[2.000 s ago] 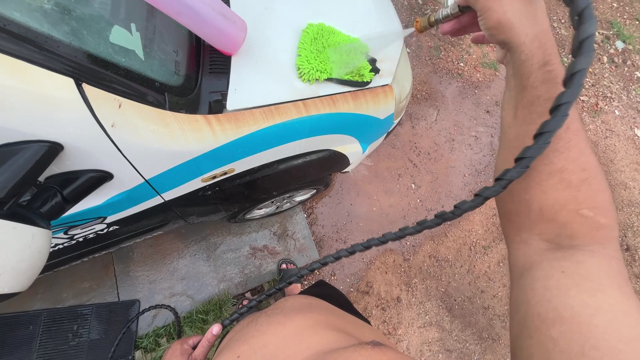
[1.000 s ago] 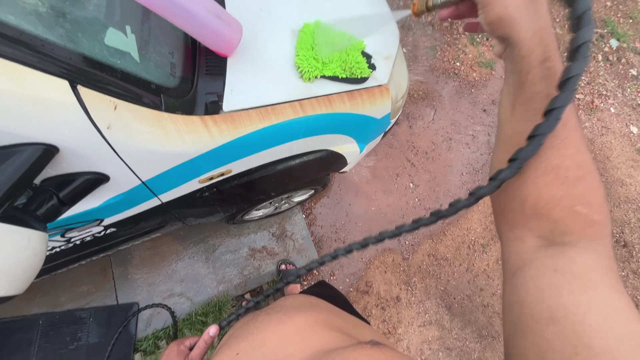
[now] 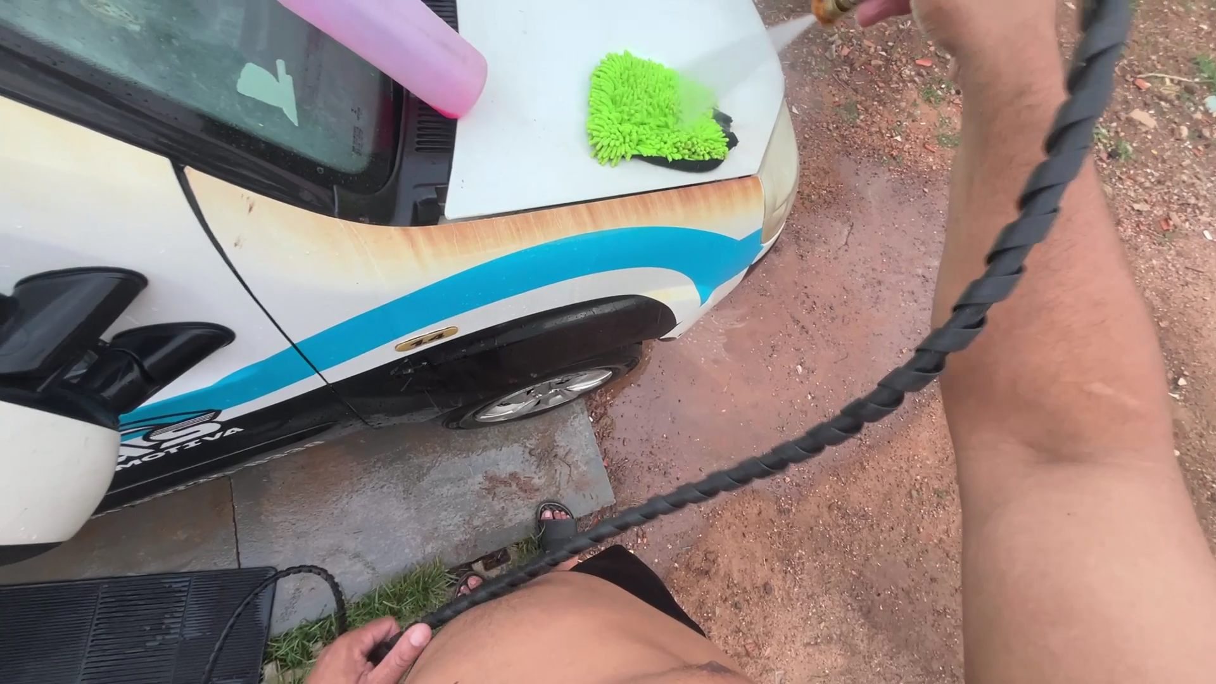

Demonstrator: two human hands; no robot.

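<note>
My right hand [image 3: 959, 21], partly cut off by the top edge, grips a brass-coloured spray nozzle [image 3: 832, 9]. A fan of water leaves it toward a bright green chenille wash mitt [image 3: 651, 112], which lies on the car's white hood [image 3: 532, 95]. My left hand [image 3: 370, 654], low in the view beside my belly, holds a black spiral-wrapped hose [image 3: 703, 486]. From there the hose rises in a curve past my right forearm. A pink translucent cylindrical container [image 3: 418, 57] rests near the base of the windshield.
The white car's fender [image 3: 532, 228] has a blue stripe and rust-coloured stains. Its side mirror [image 3: 57, 465] juts out at left. A black ribbed mat [image 3: 123, 627] lies at lower left by grass [image 3: 380, 608] and wet paving [image 3: 408, 494]. Wet reddish gravel [image 3: 807, 332] spreads to the right.
Water sprays toward the green mitt in all frames. The mitt's shape on the hood has shifted slightly. Both hands keep their holds.
</note>
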